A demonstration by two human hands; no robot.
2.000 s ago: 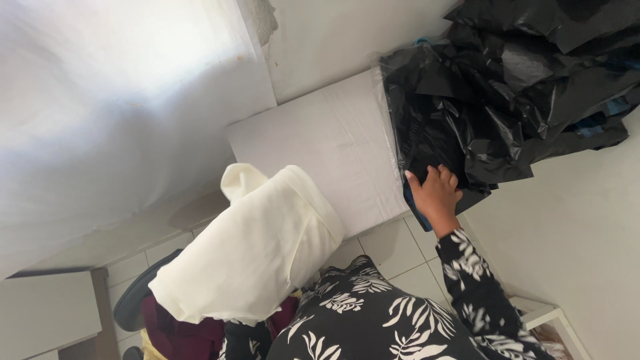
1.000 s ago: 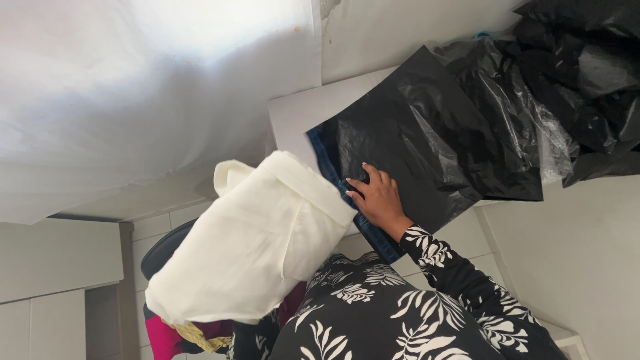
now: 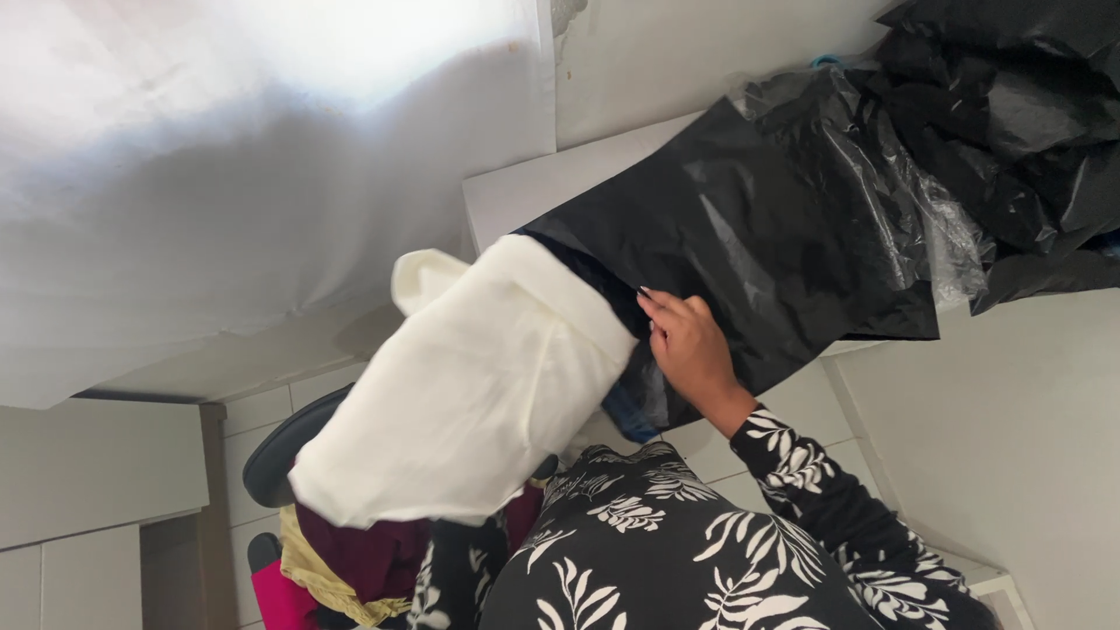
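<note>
A folded white garment point(image 3: 464, 385) lies over my left forearm, and the cloth hides my left hand. Its upper right end reaches the mouth of a black plastic bag point(image 3: 744, 236) spread over a white tabletop. My right hand point(image 3: 696, 350) pinches the near edge of this bag between thumb and fingers, just right of the white cloth. Dark blue material point(image 3: 634, 411) shows below the bag's mouth.
More black and clear plastic bags point(image 3: 1006, 131) are heaped at the upper right. The white tabletop point(image 3: 534, 188) meets the wall. At lower left are a dark chair point(image 3: 284, 446) with maroon and yellow cloth point(image 3: 376, 560), and white drawers point(image 3: 96, 464). A white curtain point(image 3: 350, 219) hangs at upper left.
The black bag, earlier bunched at the right, now spreads left across the tabletop. The white garment's end has come to the bag's mouth, and my right hand has gone from resting flat to pinching its edge.
</note>
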